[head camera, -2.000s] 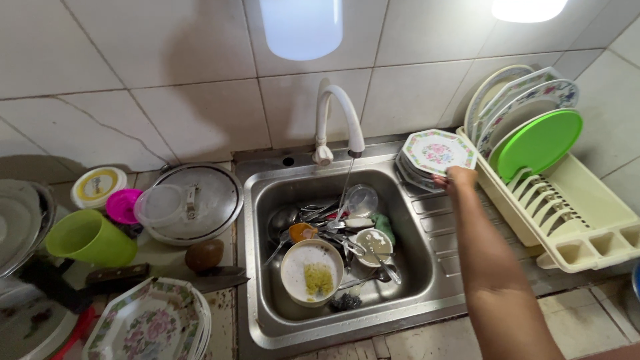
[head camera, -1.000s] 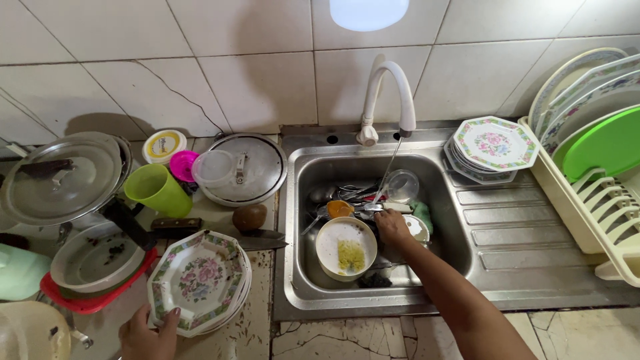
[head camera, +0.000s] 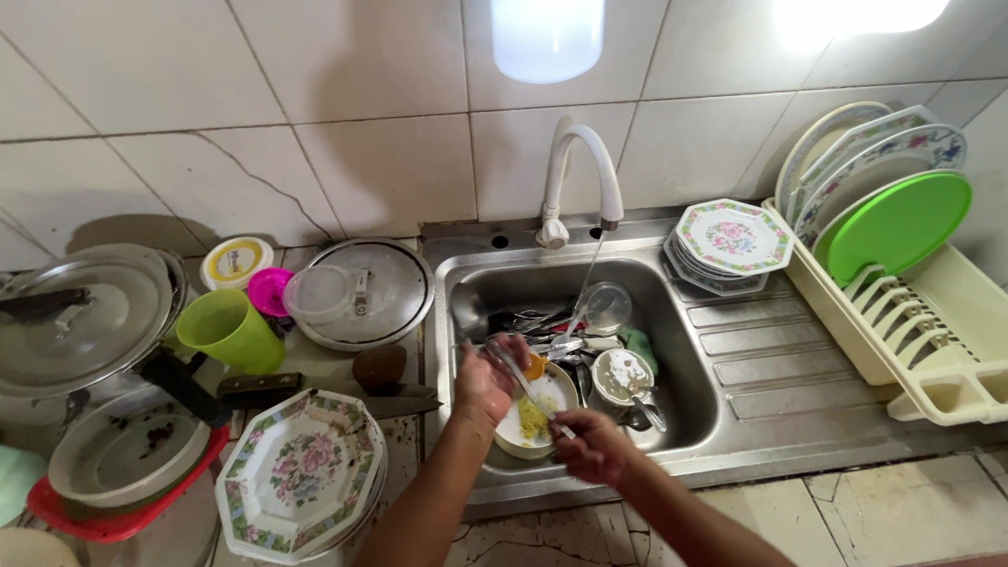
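Over the sink basin, my left hand (head camera: 490, 382) and my right hand (head camera: 594, 445) hold a slim pale utensil (head camera: 526, 386) between them; blur hides its exact kind. Beneath it a round bowl (head camera: 508, 433) contains whitish suds and a yellow sponge (head camera: 535, 419). To the bowl's right is a small container (head camera: 614, 376) with white foam and a spoon (head camera: 650, 413) in it. Assorted cutlery (head camera: 543, 323), a clear plastic cup (head camera: 606, 307) and a green cloth-like item (head camera: 639, 346) lie farther back. Water runs from the white faucet (head camera: 583, 138).
Octagonal floral plates (head camera: 732, 236) are stacked on the drainboard beside a cream dish rack (head camera: 858, 339) holding plates. Dirty floral plates (head camera: 303, 476), a knife (head camera: 394, 402), a lime-green cup (head camera: 232, 331), metal lids (head camera: 374, 291) and a red-rimmed dish stack (head camera: 126, 524) crowd the left counter.
My left hand has moved from the floral plates at the left to over the basin. My right hand, earlier among the dishes in the sink, is now nearer the front edge, with the utensil held.
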